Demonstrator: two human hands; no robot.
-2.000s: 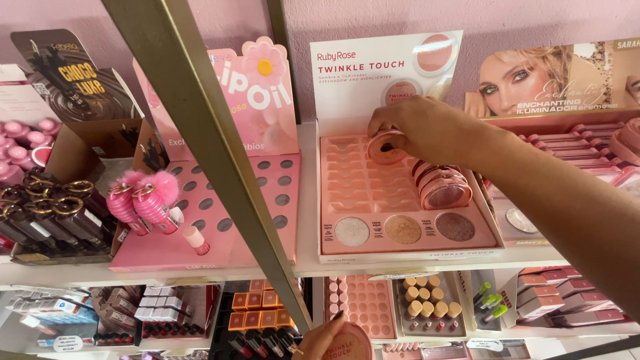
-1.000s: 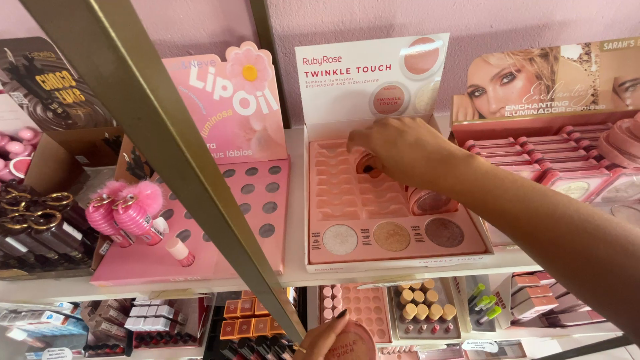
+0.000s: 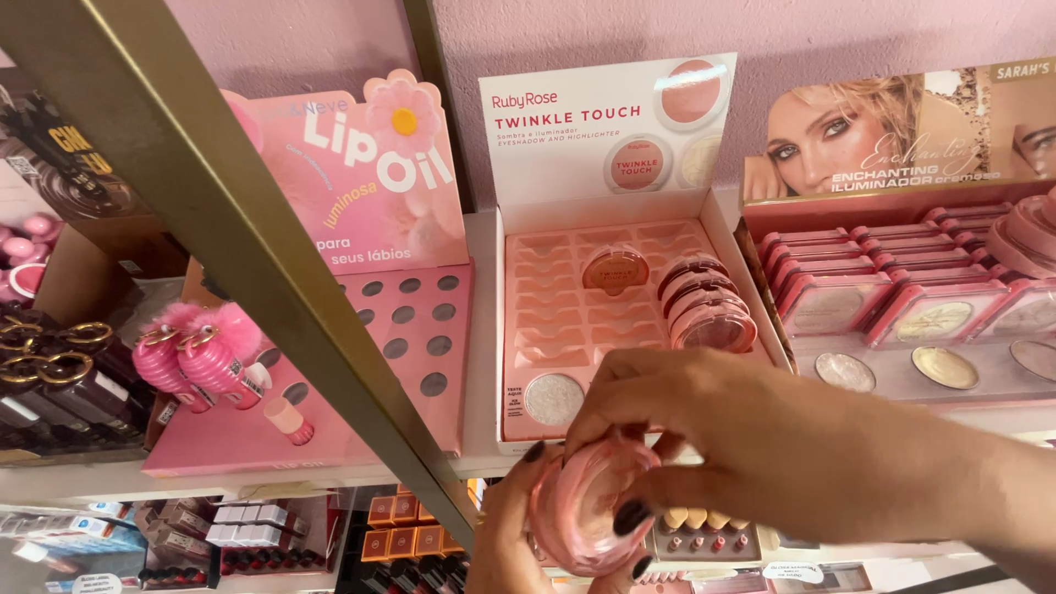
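My left hand (image 3: 516,528) holds pink round makeup compacts (image 3: 590,503) that look stacked, in front of the shelf edge. My right hand (image 3: 693,429) reaches over from the right, its fingers and thumb on the same compacts. Behind the hands stands a Ruby Rose display box (image 3: 544,297) with a pink slotted tray. One compact (image 3: 615,268) stands in its middle column, and a row of several compacts (image 3: 708,305) fills part of the right column. A silvery tester pan (image 3: 558,399) shows at the front left; my right hand covers the other front part.
A gold metal post (image 3: 247,272) crosses the view diagonally on the left. Behind it is a pink lip oil display (image 3: 437,330) with two fluffy-topped tubes (image 3: 206,363). Pink highlighter compacts (image 3: 833,305) fill the box at right. Lip products and boxes (image 3: 404,528) stand on the lower shelf.
My right hand has come down and back from the display tray to the compacts at my left hand. A compact stands uncovered in the middle column. My left hand shows more in view.
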